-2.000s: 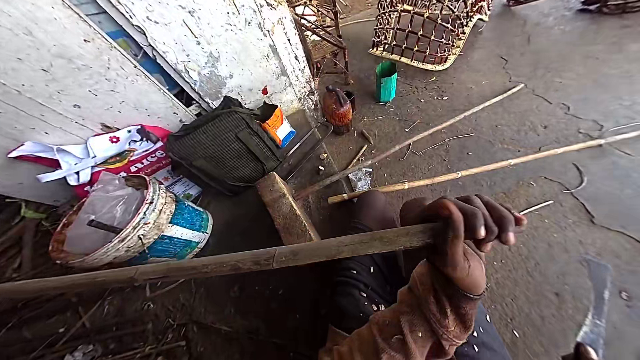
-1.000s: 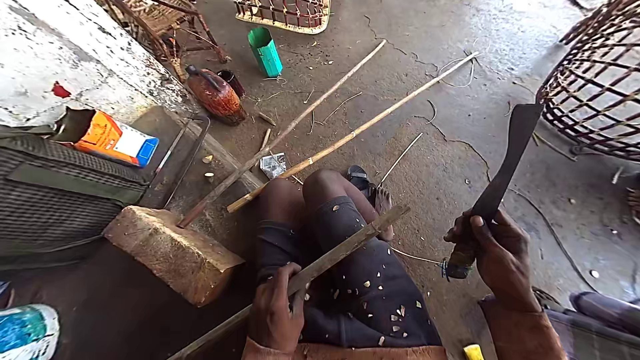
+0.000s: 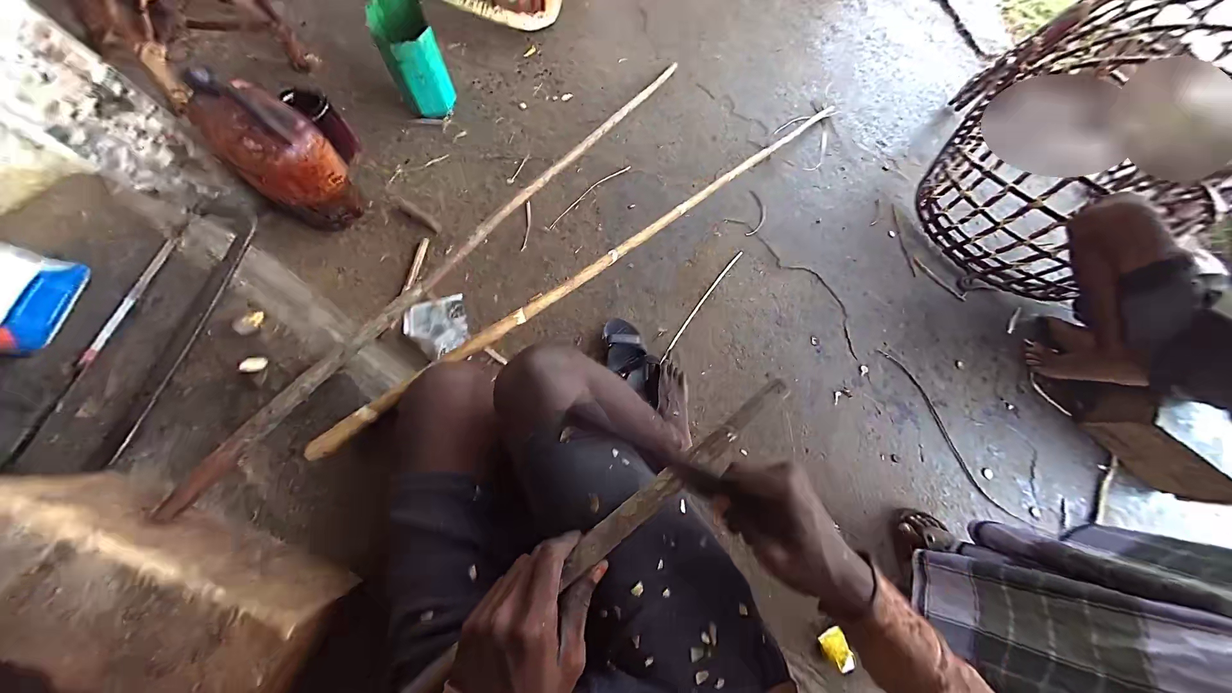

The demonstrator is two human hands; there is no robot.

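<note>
A split bamboo pole (image 3: 635,510) lies slanting across my thighs, and my left hand (image 3: 529,616) grips it near the bottom of the view. My right hand (image 3: 784,529) is closed around the handle of a large knife; its dark blade (image 3: 695,474) meets or crosses the pole just beyond the left hand, foreshortened and blurred. Small wood chips (image 3: 637,588) are scattered over my dark shorts. Ahead on the floor rest a yellowish cane pole (image 3: 616,255) and a browner stick (image 3: 520,200), the latter running down to a wooden block.
The wooden block (image 3: 164,577) stands at lower left, beside a bow-like metal tool (image 3: 192,337). Farther off are a reddish-brown jug (image 3: 279,154) and a green container (image 3: 416,63). Right, a woven cane frame (image 3: 1001,212) stands near another person's leg (image 3: 1107,279); checked cloth (image 3: 1068,616) lies lower right.
My right hand has brought the knife from raised at the right down to the pole. My left hand still holds the pole. The view has shifted.
</note>
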